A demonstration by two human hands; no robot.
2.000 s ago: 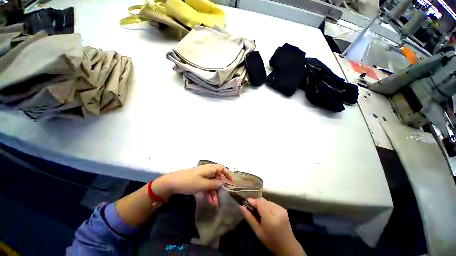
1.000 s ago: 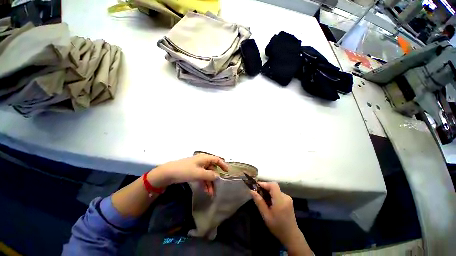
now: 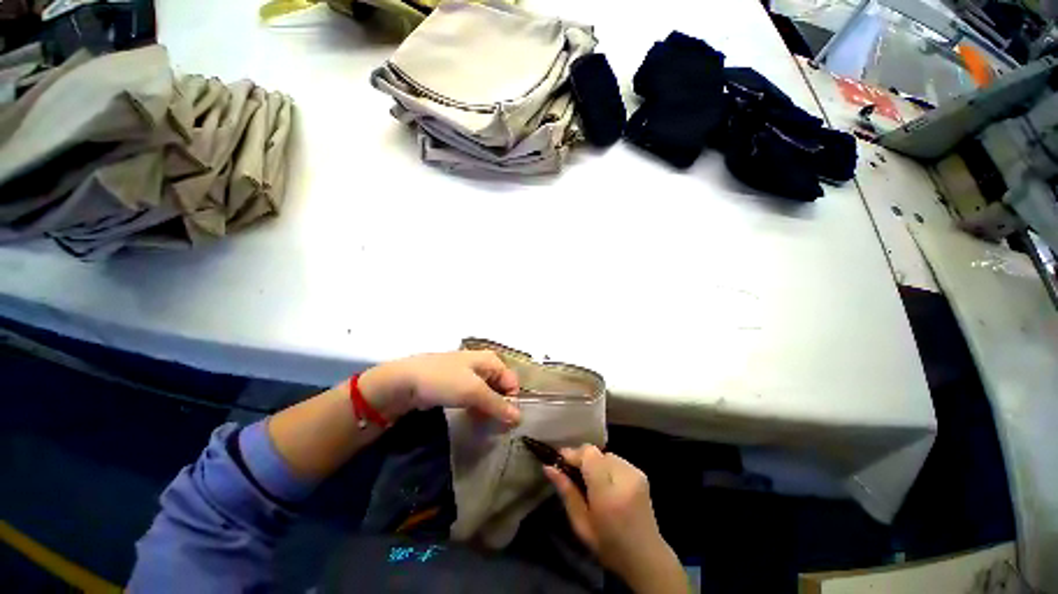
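A beige bag piece [image 3: 493,476] hangs at the table's near edge over my dark apron, its opening rim [image 3: 557,377] facing up. My left hand [image 3: 464,383], with a red string on the wrist, pinches the rim at its left part; some fingers are hidden behind the cloth. My right hand [image 3: 609,499] is closed around dark thread snips [image 3: 551,456]. The snips point up and left at the front face of the piece, below the rim, near a thin dark line. I cannot tell if the blades touch the cloth.
A rumpled beige pile [image 3: 151,163] lies on the white table [image 3: 464,267] at left. A neat beige stack [image 3: 482,70] stands at back centre, with black fabric bundles [image 3: 679,99] to its right. Yellow pieces [image 3: 389,16] lie behind. A sewing machine [image 3: 986,174] is at right.
My right hand with the snips has moved down and left, from near the rim to the front face below it. The piece's front is turned more towards me. The view has shifted slightly.
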